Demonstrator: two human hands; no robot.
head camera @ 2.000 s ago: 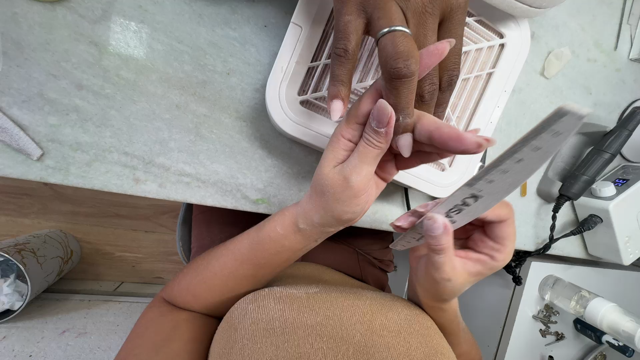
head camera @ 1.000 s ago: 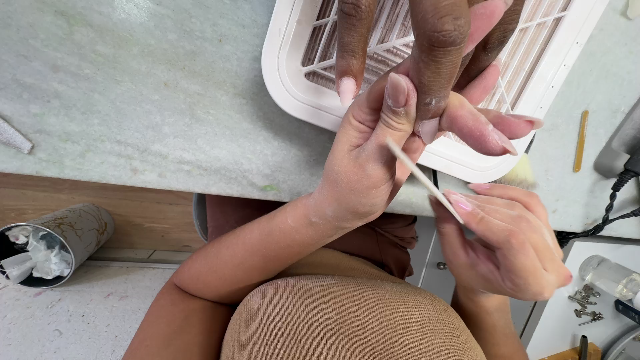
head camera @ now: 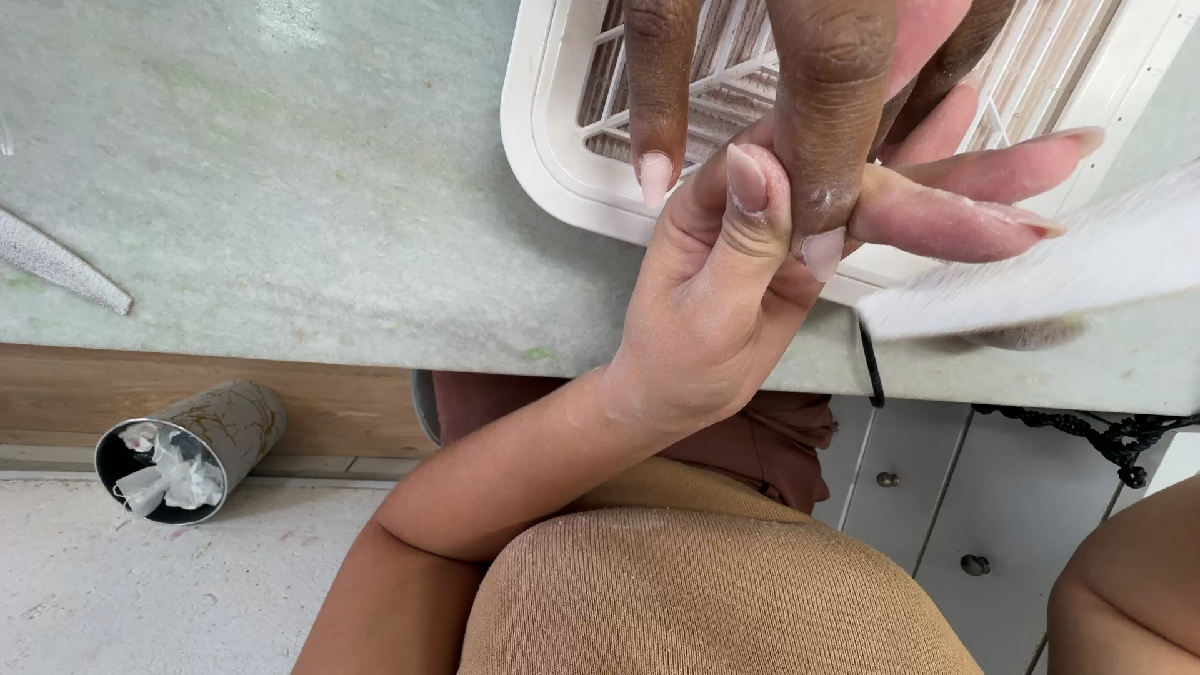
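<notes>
My left hand holds one finger of another person's hand between thumb and fingers, the nail pointing down toward me. Another finger of that person, with a pale pink pointed nail, hangs to the left. Both hands are over a white nail dust collector with a slatted grille. My right hand is out of view; only part of my right forearm shows at the lower right. A blurred white nail file crosses the right edge; what holds it is hidden.
The marble tabletop has a grey nail file at its left. A black cord hangs over the front edge. Below stand a bin with crumpled waste and a white drawer unit. A braided black cable hangs at right.
My right hand, which held the white file near the other person's nail a second ago, has moved right out of view. My left hand keeps hold of the finger. The view has shifted somewhat.
</notes>
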